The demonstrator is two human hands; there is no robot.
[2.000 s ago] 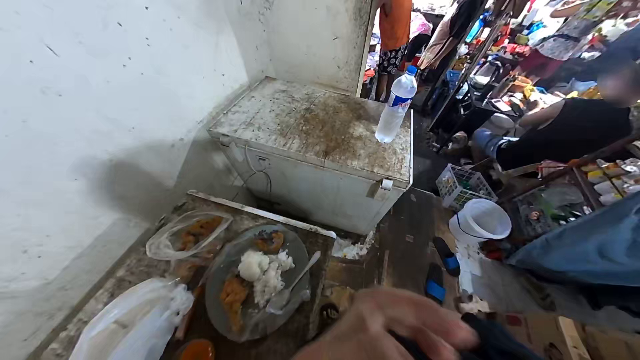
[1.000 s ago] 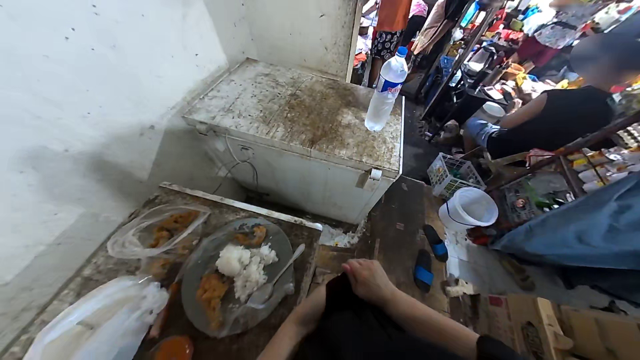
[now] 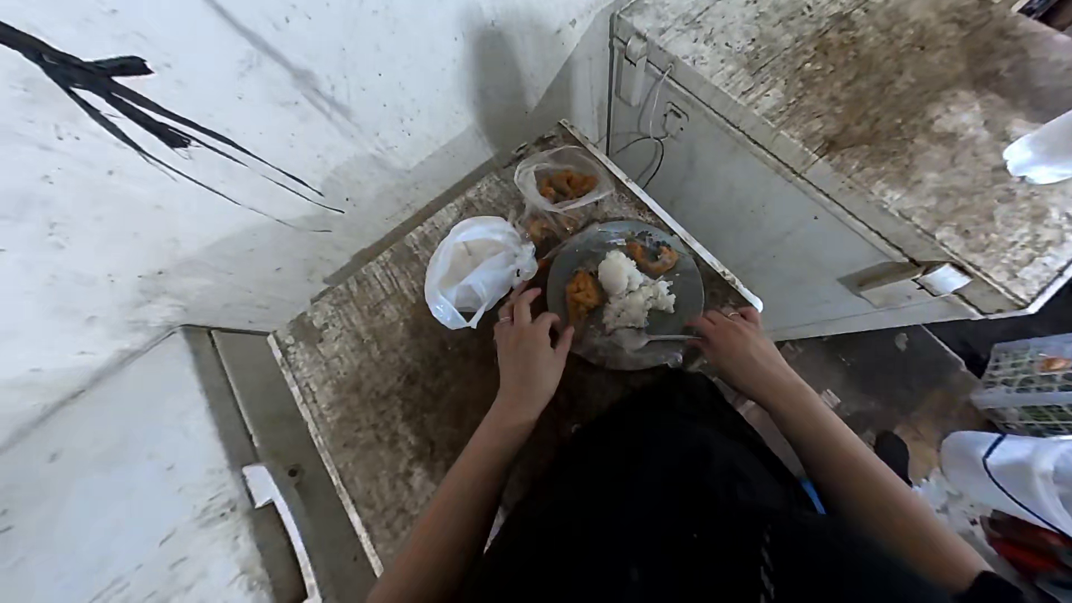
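A grey plate (image 3: 624, 230) holds white rice (image 3: 632, 297), a piece of fried food (image 3: 582, 295) at its left and another (image 3: 653, 257) at its top. My right hand (image 3: 737, 343) is at the plate's right edge, its fingers on the handle of a metal spoon (image 3: 662, 337) whose bowl lies by the rice. Left of the plate, my left hand (image 3: 529, 343) has its fingers apart and curved near a white plastic bag (image 3: 469, 272); whether they touch something small is unclear. A clear bag (image 3: 565, 180) with fried food lies behind the plate.
The worn table (image 3: 360, 394) stands against the wall. A chest freezer (image 3: 879, 109) with a partly visible plastic bottle (image 3: 1043, 151) on it is at the right. A white appliance door with a handle (image 3: 280, 519) is at the left. A bucket (image 3: 1005, 469) and crate (image 3: 1026, 381) stand lower right.
The view has swung left and down. My hands, together over my lap one second ago, are now apart on either side of the plate, the right one at the spoon.
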